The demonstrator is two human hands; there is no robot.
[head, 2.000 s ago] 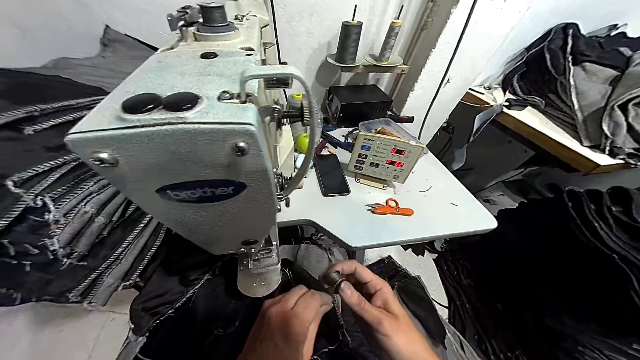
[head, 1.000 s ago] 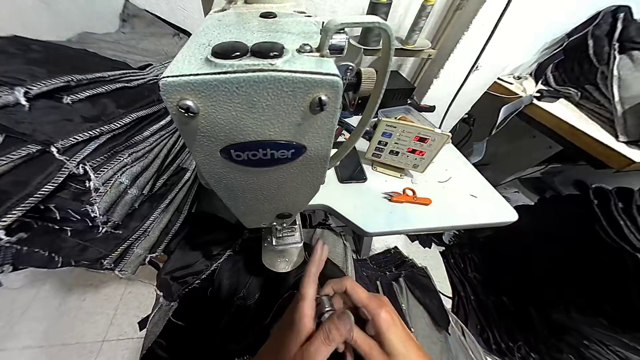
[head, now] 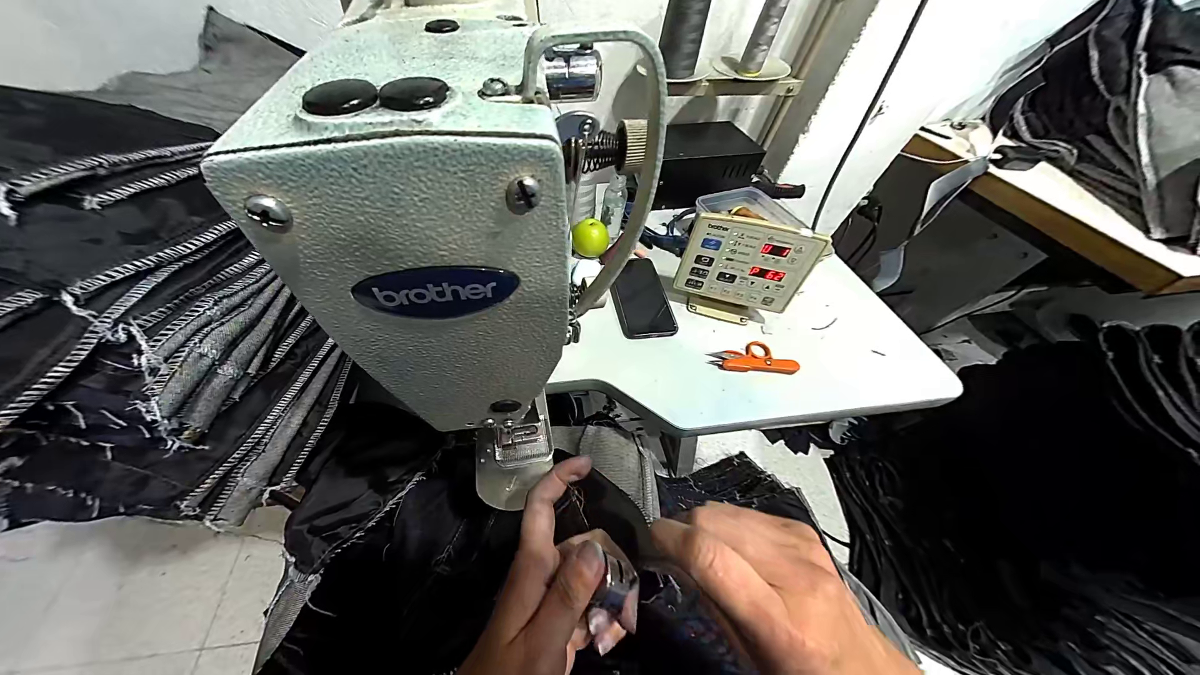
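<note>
Just below the presser foot [head: 521, 442] of a Brother sewing machine [head: 403, 225], my left hand [head: 562, 581] holds a small shiny metal piece [head: 614, 583], probably a bobbin or bobbin case, between thumb and curled fingers. Its index finger points up beside the needle plate. My right hand [head: 769, 586] is to the right, fingers curled and low over the dark fabric [head: 403, 553]; whether it grips the cloth cannot be told. The fabric lies under both hands and around the machine's narrow bed.
On the white table [head: 825, 384] are orange thread snips [head: 759, 359], a phone [head: 643, 298], a control panel [head: 750, 262] and a green ball-like object [head: 591, 238]. Dark denim pieces are stacked left [head: 187, 337] and right [head: 1022, 478]. Thread cones [head: 686, 37] stand behind.
My hands, close together around the small metal piece one second ago, have parted; the right hand has moved off to the right. The view has shifted toward the machine since two seconds ago.
</note>
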